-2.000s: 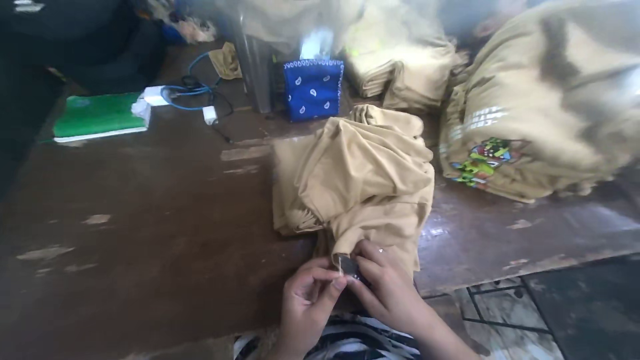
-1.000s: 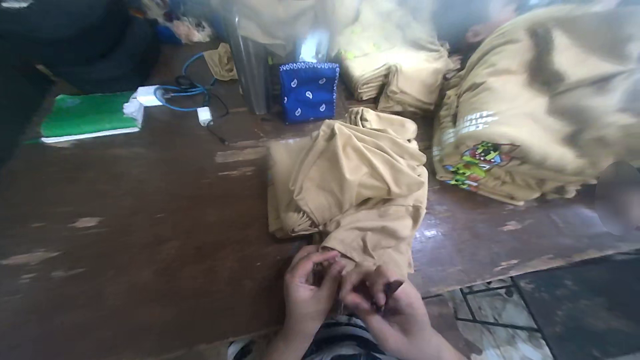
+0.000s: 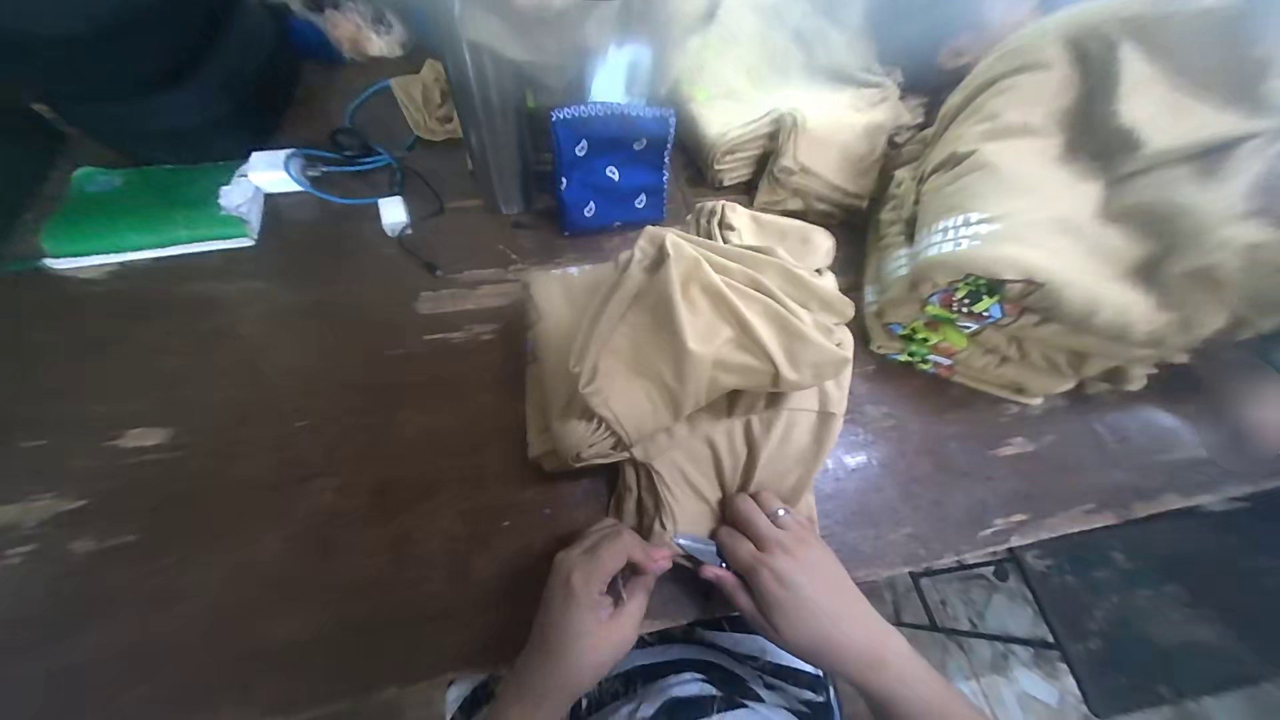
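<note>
A folded tan cloth garment [image 3: 700, 330] lies in front of me on the brown table, with one part of it hanging toward the near edge. My left hand [image 3: 600, 580] pinches a small bit at the garment's near edge, probably fabric or thread. Just to its right, my right hand [image 3: 780, 560], with a ring on one finger, holds a small metal cutting tool [image 3: 700, 550], perhaps thread snippers, its tip close to my left fingertips. The fingers hide most of the tool.
A large pile of tan garments [image 3: 1080, 220] with a colourful print sits at the right. Behind are folded tan cloths [image 3: 820, 150], a blue paisley bandana [image 3: 614, 170] and a clear plastic container [image 3: 490, 120]. A green notebook [image 3: 150, 210] and a blue cable [image 3: 340, 190] with white adapters lie at the far left.
The right hand has turned over from its palm-up pose of a second ago and brought the tool to the garment's edge, beside the left hand. The folded garment has kept its place.
</note>
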